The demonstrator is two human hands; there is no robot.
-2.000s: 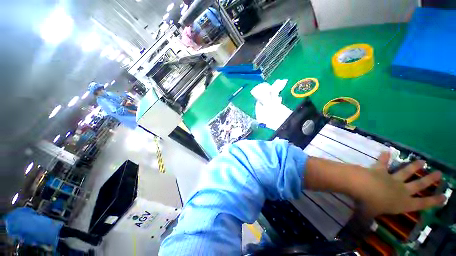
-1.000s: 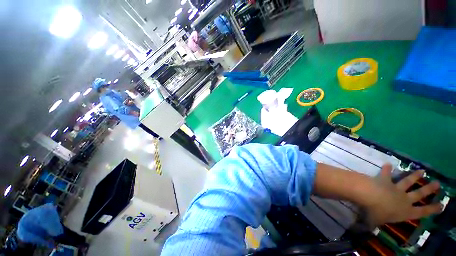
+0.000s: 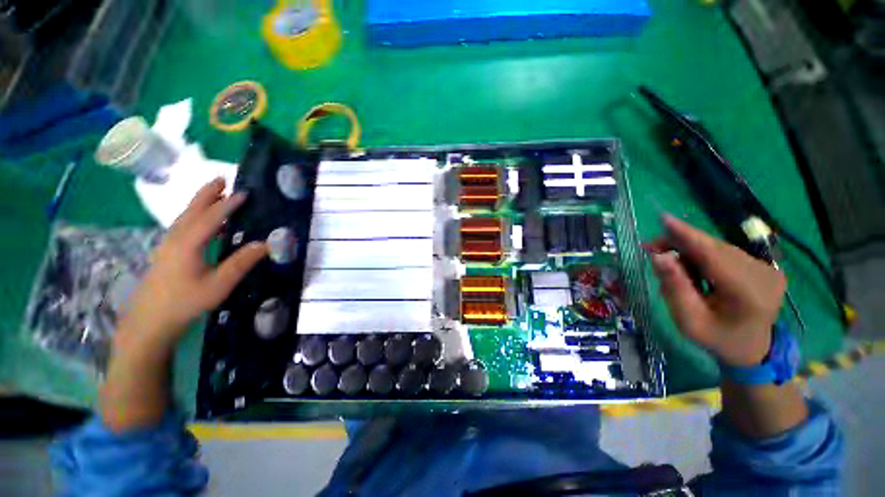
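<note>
The open power module point(image 3: 466, 398) lies on the green mat in front of me. Silver-white bars point(image 3: 369, 252) fill its left part, three copper windings point(image 3: 482, 239) stand in a column beside them, and black capacitors point(image 3: 374, 364) line the near edge. My left hand point(image 3: 180, 277) is at the black fan panel point(image 3: 277, 320) on the left, fingers spread, fingertips over its upper half. My right hand point(image 3: 718, 286) is just off the module's right edge, thumb and fingers bent towards each other. Whether it holds something small cannot be made out. It wears a blue wrist band point(image 3: 767, 364).
A black electric screwdriver point(image 3: 713, 180) with cable lies at the right. A clear parts bag point(image 3: 82, 291), white cup point(image 3: 136, 148) and wipes point(image 3: 184, 184) are at the left. Yellow tape rolls point(image 3: 303, 34) and a blue block point(image 3: 505, 21) are behind the module.
The view has turned from the factory floor down onto the module. My left hand has moved from over the copper windings to the fan panel. My right hand has come into view.
</note>
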